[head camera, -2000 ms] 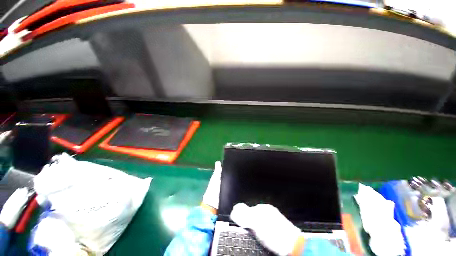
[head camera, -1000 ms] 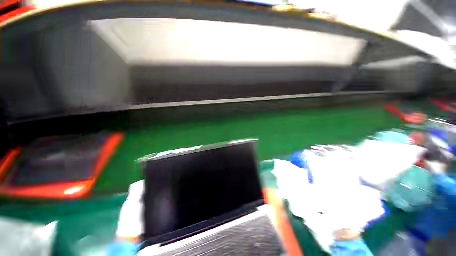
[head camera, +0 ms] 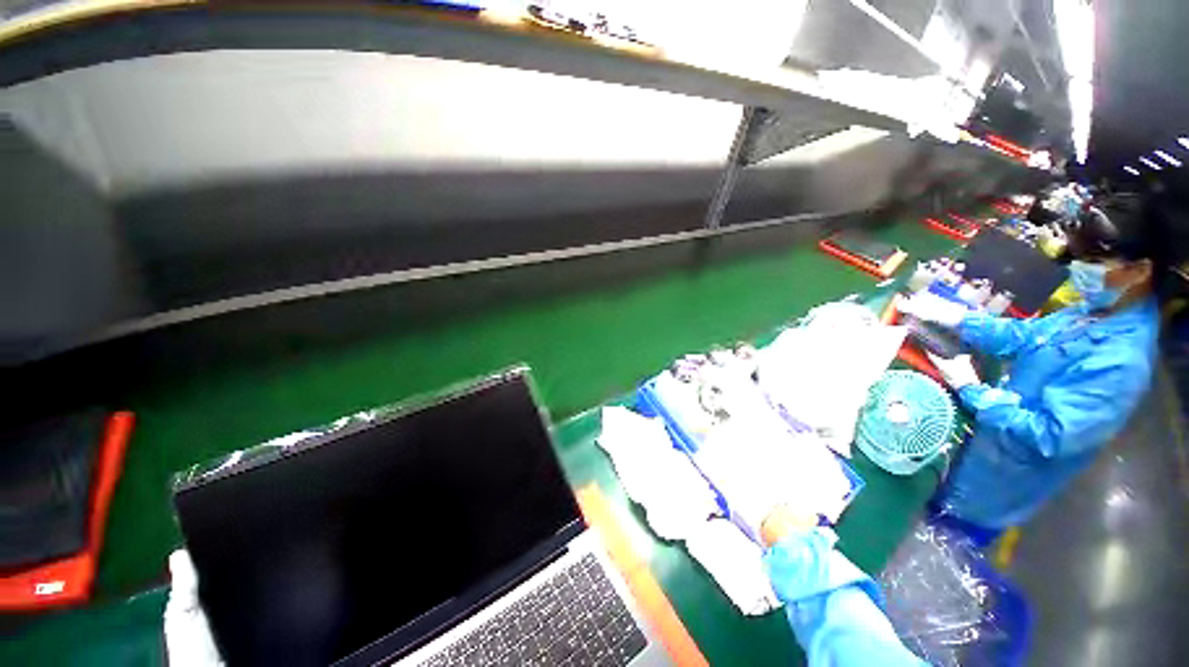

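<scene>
An open laptop [head camera: 391, 521] with a black screen and silver keyboard deck lies on an orange-red tray [head camera: 642, 573] at the lower left and centre. My left hand [head camera: 190, 612], in a white glove, is at the screen's left edge, mostly hidden behind it; its fingers cannot be made out. My right hand [head camera: 780, 502] reaches into the blue bin [head camera: 841, 493] among white wipers [head camera: 743, 450]; the glove blends with the cloths, so its grip is unclear. Another white wiper [head camera: 665, 482] lies left of the bin. Small bottles [head camera: 711, 381] stand at the bin's back.
A teal fan [head camera: 905, 421] and a white bag [head camera: 835, 365] are beside the bin. A masked worker in a blue smock [head camera: 1063, 391] is at the right. The green conveyor [head camera: 626, 313] carries trays with dark lids. A long shelf [head camera: 626, 65] runs overhead.
The view has swung right. My right hand has left the laptop screen and moved into the blue bin. My left hand stays at the screen's left edge.
</scene>
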